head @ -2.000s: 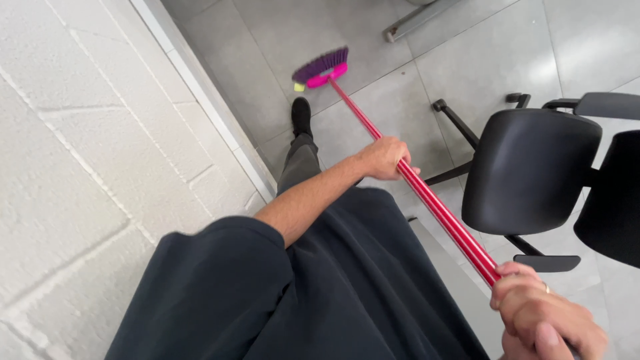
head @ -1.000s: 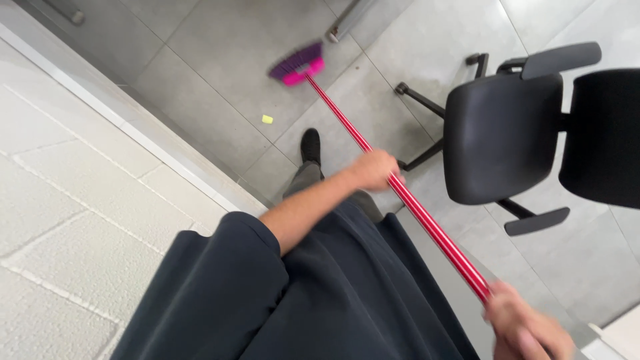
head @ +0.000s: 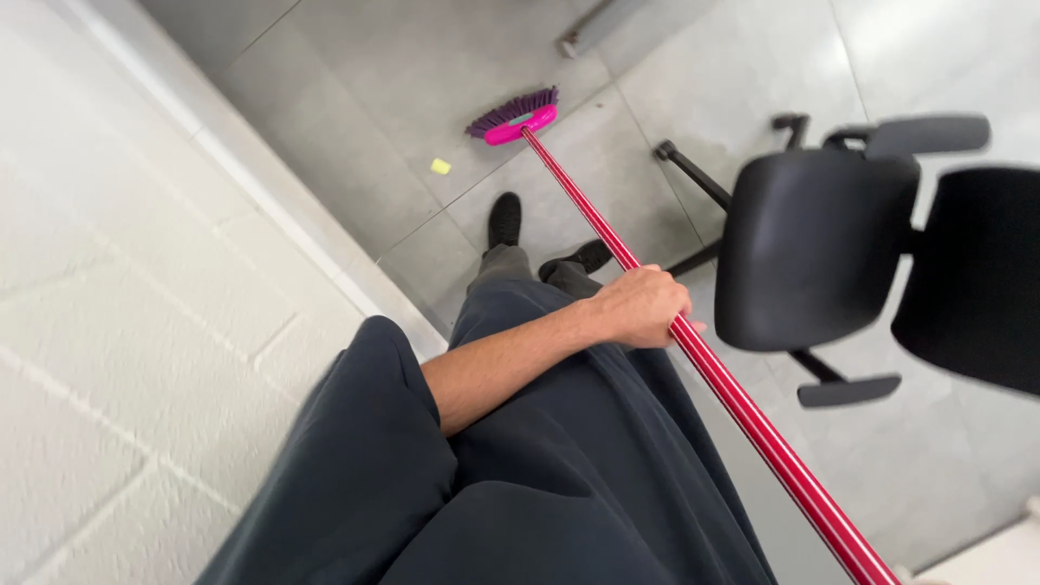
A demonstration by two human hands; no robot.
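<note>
My left hand (head: 643,307) is closed around the red metal handle (head: 756,431) of a broom, partway along it. Only a sliver of my right hand (head: 922,578) shows at the bottom edge, beside the upper end of the handle; its fingers are hidden. At the far end, the pink broom head (head: 520,126) with dark purple bristles (head: 513,108) rests on the grey tiled floor. A small yellow scrap (head: 440,166) lies on the floor near the head's left end, apart from the bristles.
A white block wall (head: 146,325) with a pale baseboard (head: 301,236) runs along the left. On the right stands a black office chair (head: 804,252) with armrests and a dark base. A metal furniture leg (head: 587,31) is at the top, and my shoes (head: 504,218) are below the broom head.
The yellow scrap, close against the bristles two seconds ago, now lies apart from them. My right hand has dropped almost out of view. My second shoe has come into sight.
</note>
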